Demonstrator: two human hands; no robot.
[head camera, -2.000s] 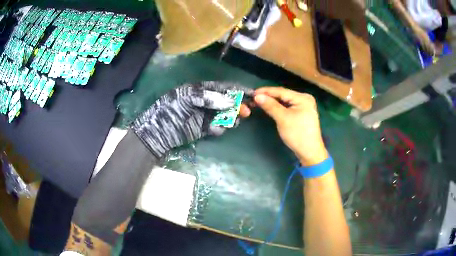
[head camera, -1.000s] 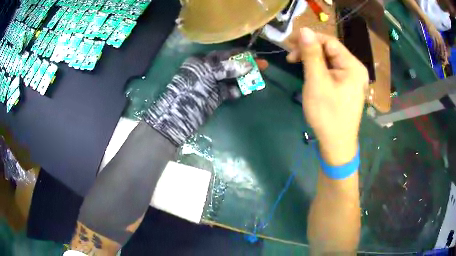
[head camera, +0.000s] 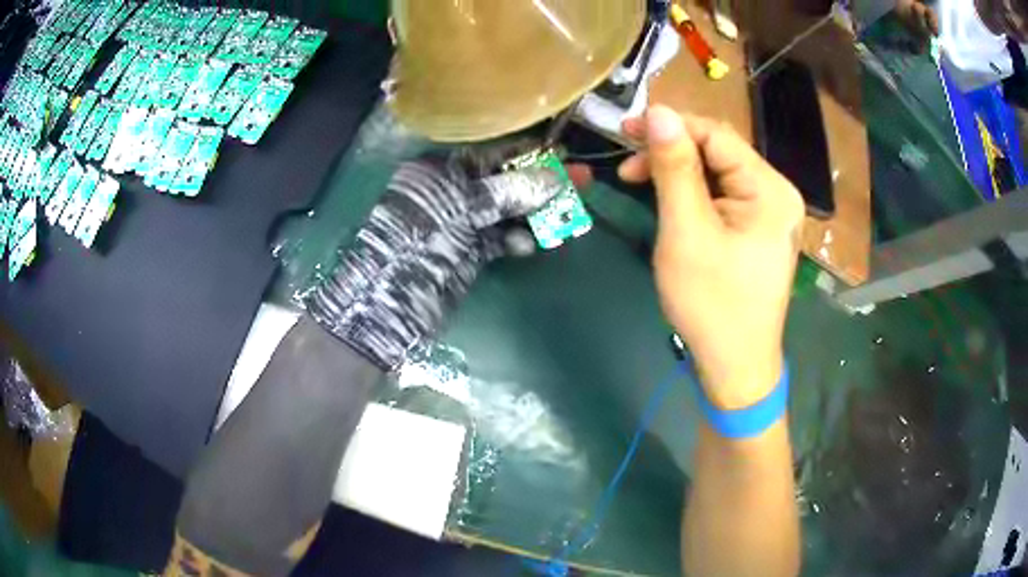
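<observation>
My left hand (head camera: 423, 248), in a black-and-white knit glove, holds a small green circuit board (head camera: 560, 216) just below the amber fume hood (head camera: 513, 68). The board's far end is near the hood's rim. My right hand (head camera: 721, 242) is bare, with a blue wrist strap (head camera: 746, 415). Its thumb and index finger are pinched on a thin grey strand (head camera: 603, 156) that runs left toward the board's far end. Whether the strand touches the board is hidden by the hood's rim and blur.
Rows of green boards (head camera: 169, 147) lie on the black mat (head camera: 147, 282) at left. A brown shelf (head camera: 851, 231) at the far right bears a black phone (head camera: 794, 135) and a red-yellow tool (head camera: 701, 45). A grey metal post (head camera: 947, 254) is at right. White pads (head camera: 400, 468) lie near the front edge.
From the earliest frame, both hands have moved away from me toward the hood. My right hand has drawn apart from the board, with the strand showing between. Since one second ago, both shifted slightly nearer me.
</observation>
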